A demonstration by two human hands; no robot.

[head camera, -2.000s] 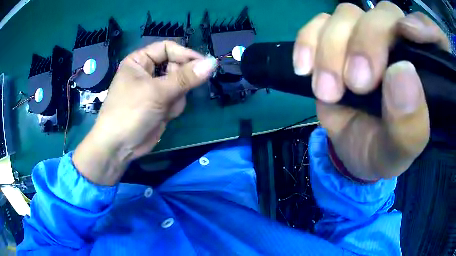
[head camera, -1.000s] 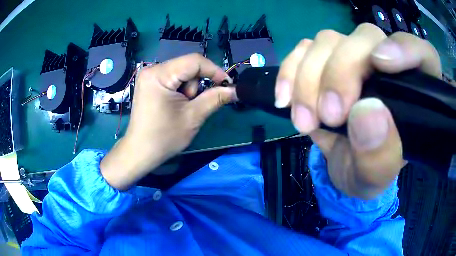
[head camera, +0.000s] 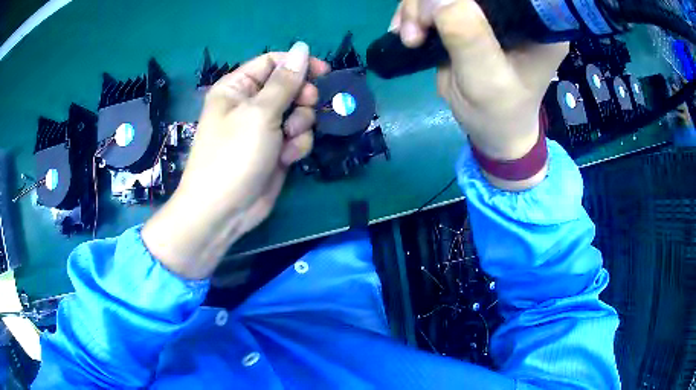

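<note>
My right hand (head camera: 488, 91) grips the black electric screwdriver (head camera: 416, 55), its front end pointing left above the bench. My left hand (head camera: 244, 145) has thumb and fingers drawn together beside a fan-and-housing assembly (head camera: 336, 145); whether anything tiny is between the fingertips cannot be told. That assembly has a round white-blue label on its blower fan (head camera: 352, 118). Another assembly is mostly hidden behind my left hand. Two more assemblies stand at the left, one with a blower fan (head camera: 139, 146), the other with a blower fan (head camera: 65, 169); thin wires hang from them.
More assemblies with round labels stand in a row at the right (head camera: 568, 114). A dark crate with wired parts (head camera: 454, 289) is below the bench edge. Pale paper (head camera: 21, 334) hangs at the far left. The screwdriver's dark cord (head camera: 649, 15) runs off at the upper right.
My right hand has lifted the screwdriver up and away from my left fingertips. My left hand has moved up and left, its fingers curling beside the assembly. The view has shifted, showing more assemblies at right.
</note>
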